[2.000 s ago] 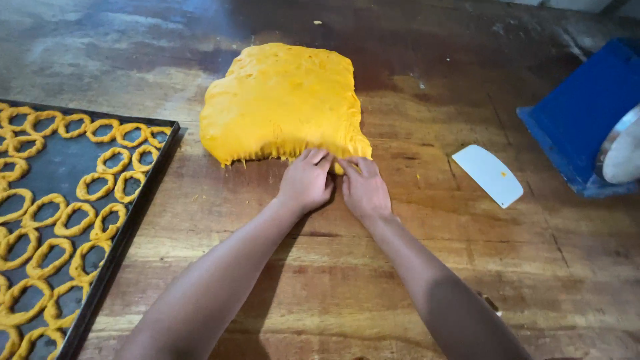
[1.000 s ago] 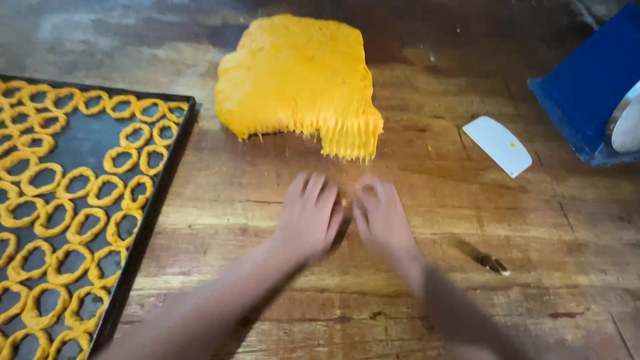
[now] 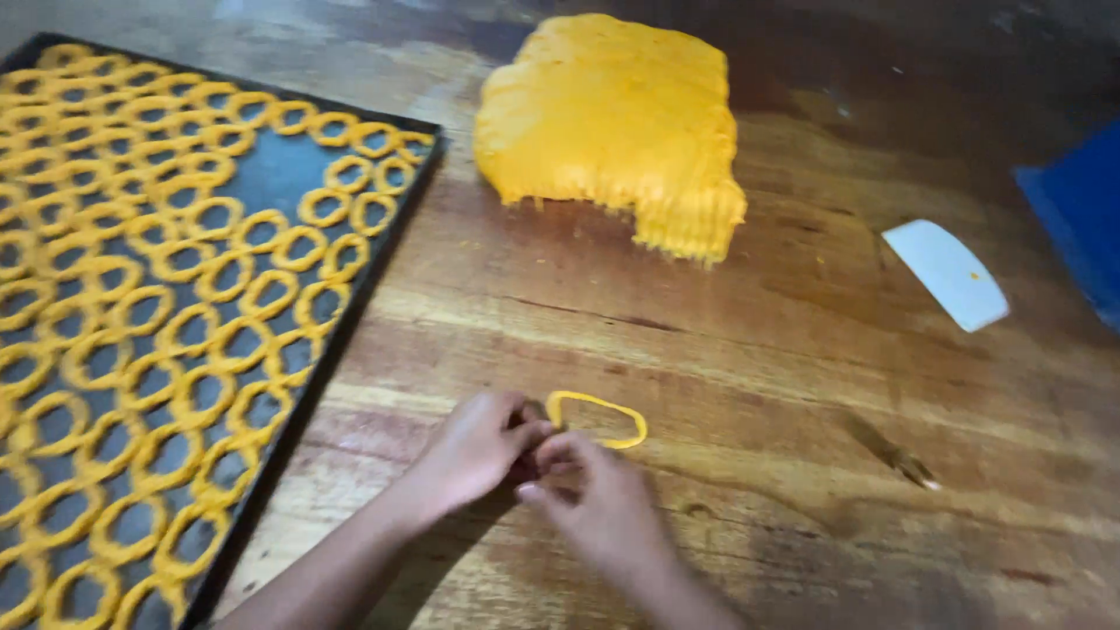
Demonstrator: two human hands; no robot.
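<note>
A thin strand of yellow dough (image 3: 641, 426) lies bent into a loop on the wooden table, its near-left part hidden at my fingertips. My left hand (image 3: 486, 446) pinches one end of the strand, and my right hand (image 3: 599, 499) meets it from the right with its fingers on the other end. Beyond them rests a large slab of yellow dough (image 3: 612, 114) with a ragged, ridged near edge. Rows of dough rings (image 3: 241, 341) fill most of a dark metal tray (image 3: 280, 437) on the left.
A white plastic dough scraper (image 3: 949, 276) lies on the wooden table (image 3: 787, 367) to the right. Behind it, a blue object (image 3: 1081, 210) is cut off by the view's edge. A small dark mark or object (image 3: 914, 468) shows at the near right.
My hands have left the dough slab, where they were two seconds ago, and come nearer to me. A dough strand now shows as a loop at my fingers. The view has shifted toward the tray.
</note>
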